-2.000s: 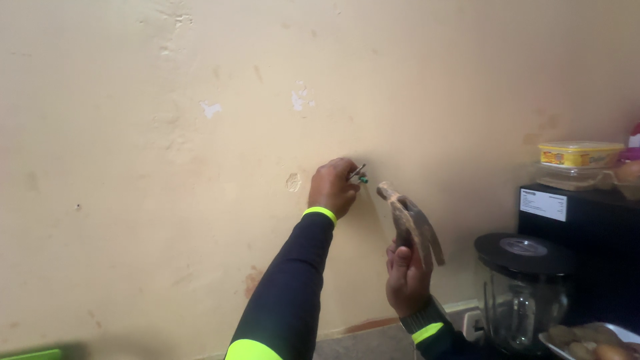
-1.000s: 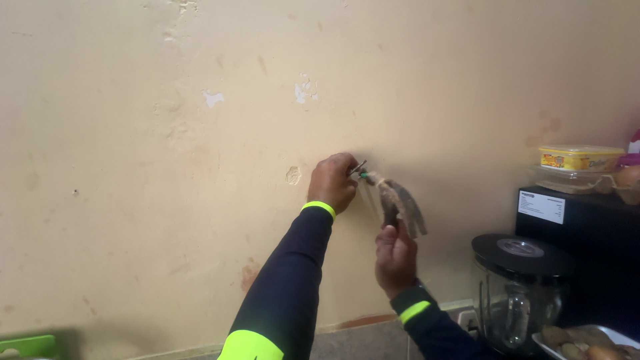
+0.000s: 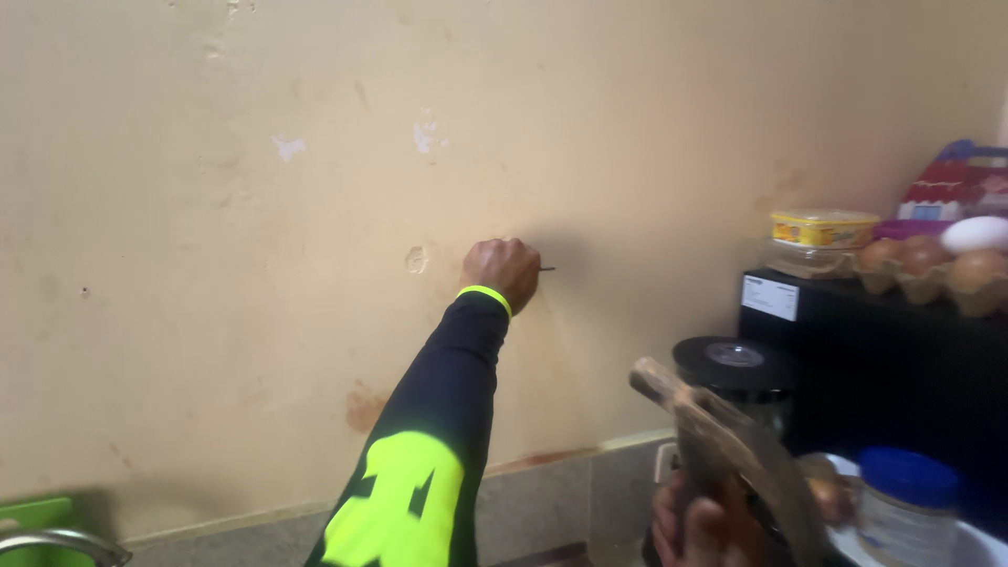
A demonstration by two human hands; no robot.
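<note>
My left hand (image 3: 504, 272), in a dark sleeve with bright yellow-green patches, is closed against the cream painted wall (image 3: 331, 205). A thin dark metal piece (image 3: 548, 268), perhaps a nail, sticks out at the right side of its fingers; the rest of it is hidden. Low at the right, my right hand (image 3: 705, 520) grips a worn claw hammer (image 3: 732, 441), blurred, its striking face toward the upper left. The hammer is apart from the wall and from my left hand. Left of my left hand, the wall has a shallow round dent (image 3: 416, 260).
A black appliance (image 3: 882, 346) at the right bears an egg carton (image 3: 913, 279) with several eggs and a yellow tub (image 3: 824, 228). A black-lidded blender jar (image 3: 732, 362) and a blue-lidded jar (image 3: 906, 504) stand close to my right hand. A faucet (image 3: 63, 539) is at the lower left.
The hammer has moved from beside my left hand down and to the right. My left hand stays at the wall, turned more over the thin piece. The view has shifted somewhat.
</note>
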